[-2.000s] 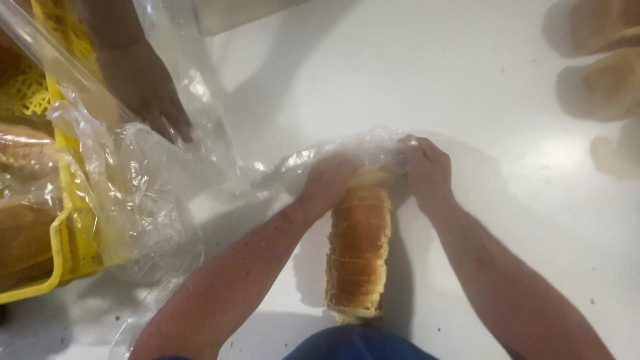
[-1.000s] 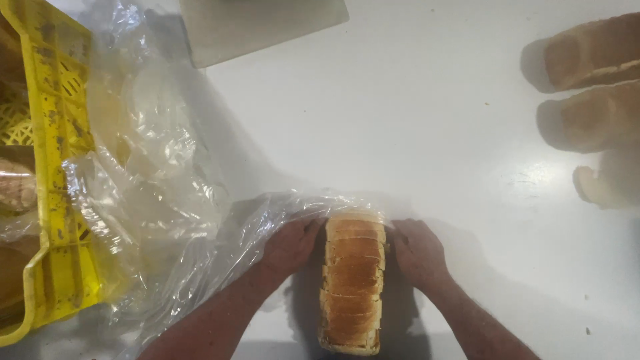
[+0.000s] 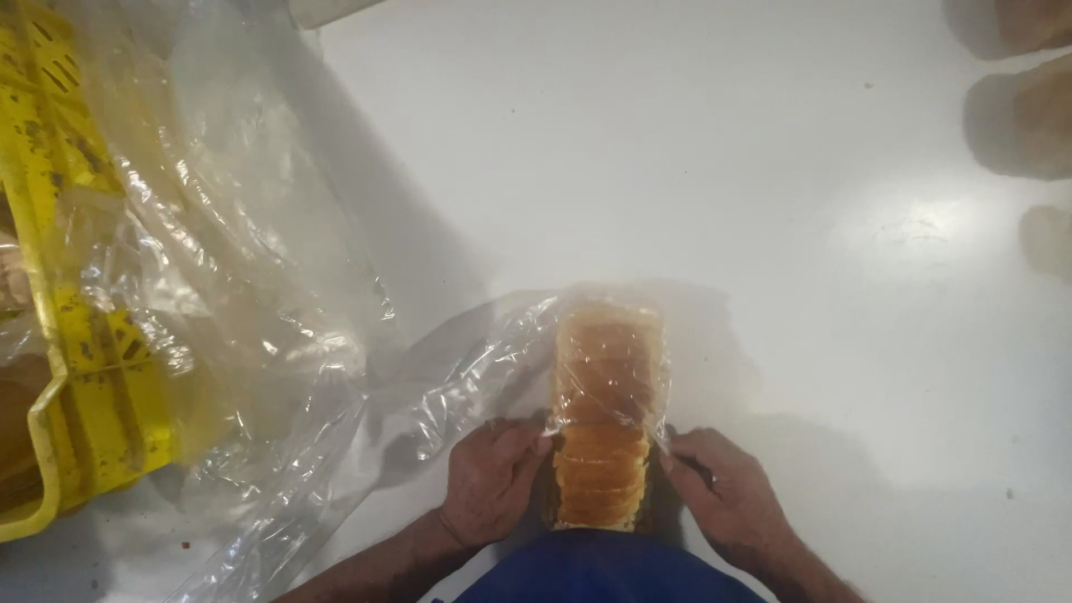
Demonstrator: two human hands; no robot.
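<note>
A sliced loaf of bread (image 3: pixel 603 477) lies on the white tabletop, close against my blue clothing. A clear plastic bag (image 3: pixel 611 368) covers its far half, while the near slices are bare. On the loaf's left side, my left hand (image 3: pixel 498 477) pinches the bag's edge between thumb and fingers. My right hand (image 3: pixel 724 486) grips the opposite edge of the bag, just right of the loaf.
A yellow plastic crate (image 3: pixel 109 402) with bagged bread inside stands at the left. Clear plastic sheeting (image 3: pixel 251 251) hangs over its side onto the white table (image 3: pixel 670 167). More loaves (image 3: pixel 1043 113) lie at the far right, and a flat object's corner (image 3: pixel 331 8) shows at the top.
The bag has come toward me over the loaf's far half, and both hands have moved back along its sides. Another person's hand, on the plastic at upper left two seconds ago, is gone.
</note>
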